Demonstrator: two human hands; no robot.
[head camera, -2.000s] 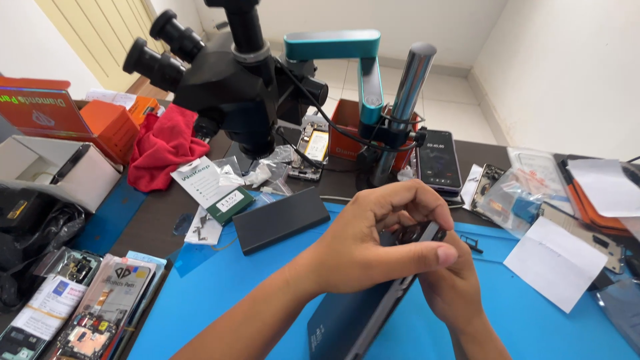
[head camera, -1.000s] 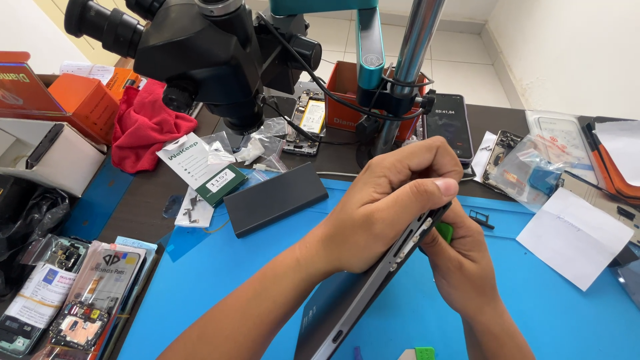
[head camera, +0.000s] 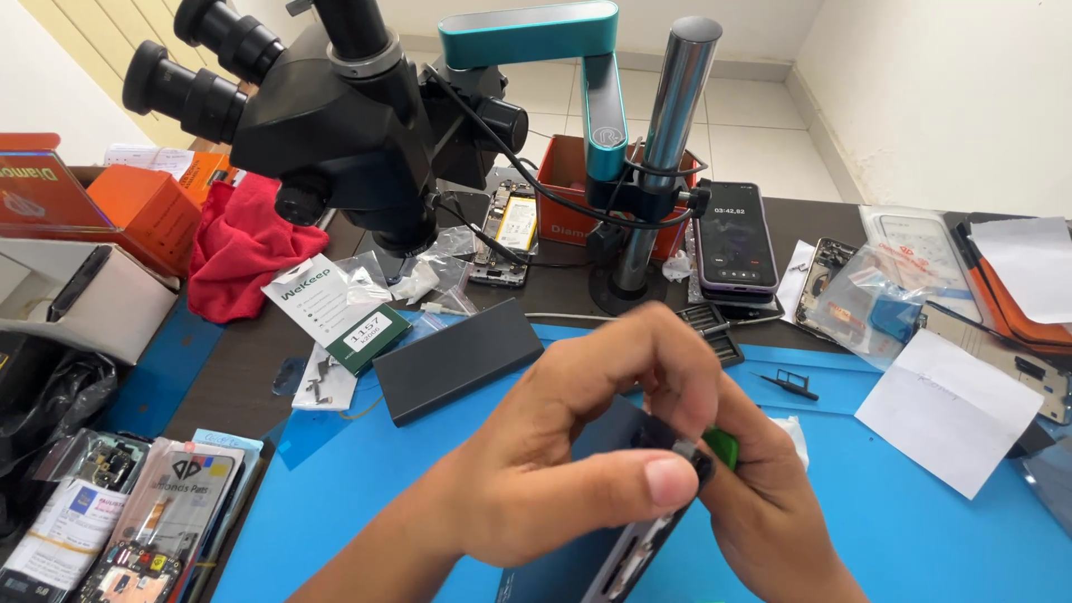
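Note:
My left hand (head camera: 569, 435) grips the upper corner of a dark smartphone (head camera: 553, 536), its thumb along the edge and its fingers curled over the top. The phone is held tilted on its side above the blue work mat (head camera: 360, 519). My right hand (head camera: 770, 469) is at the same corner from the right, with a small green plastic piece (head camera: 721, 448) between its fingers, partly hidden. Slots or openings show along the phone's lower edge. Behind the hands lie a dark rectangular box (head camera: 459, 360) and a SIM tray with a thin pointed tool (head camera: 790, 383).
A stereo microscope (head camera: 335, 134) on a metal post (head camera: 670, 109) rises behind the mat. A phone showing a timer (head camera: 737, 239) lies beyond the right hand. White paper (head camera: 946, 410) lies at right, bagged phone parts (head camera: 159, 519) at left, a red cloth (head camera: 243, 243) farther back.
My left fingers have curled further over the phone's corner since one second ago. The green piece shows in the last two frames, in my right hand. The view has shifted a little.

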